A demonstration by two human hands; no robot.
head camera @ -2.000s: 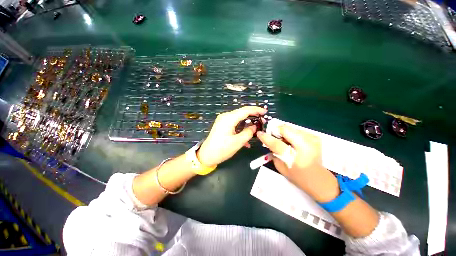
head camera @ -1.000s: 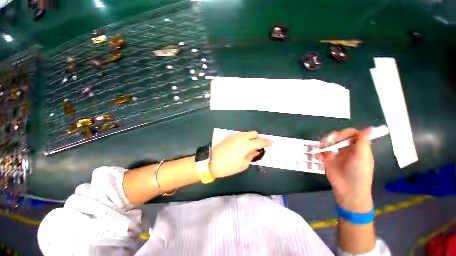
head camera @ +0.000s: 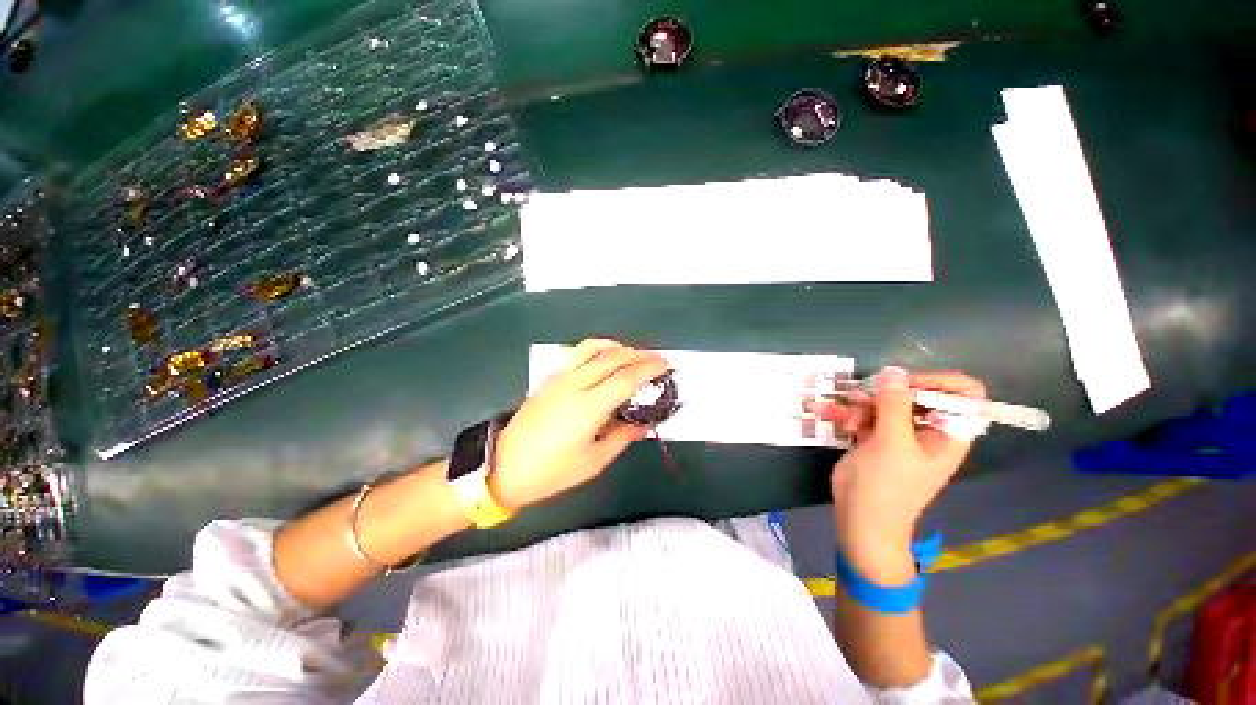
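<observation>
My left hand (head camera: 576, 424) holds a black round housing (head camera: 650, 398) with pale detail inside and a thin dark reddish tail hanging below it, over the left part of a white liner strip (head camera: 737, 400). My right hand (head camera: 902, 448) grips slim white tweezers (head camera: 985, 409), held like a pen and slanting right. Their tip is at the small grey-pink adhesive pieces (head camera: 818, 408) near the strip's right end. I cannot tell whether the tip holds a piece. A blue band is on my right wrist.
Stacked white liner strips (head camera: 730, 234) lie beyond the work. Spare strips (head camera: 1074, 248) lie steeply at right. Black housings (head camera: 809, 119) and a gold-tan strip (head camera: 895, 53) lie at the back. A clear blister tray (head camera: 310, 207) with gold pieces is at left, a fuller tray (head camera: 30, 482) beyond.
Two seconds ago both hands were together at the housing near the blister tray. Now they are apart over the strip. Since one second ago, the tweezer tip has moved onto the adhesive pieces and the housing shows more.
</observation>
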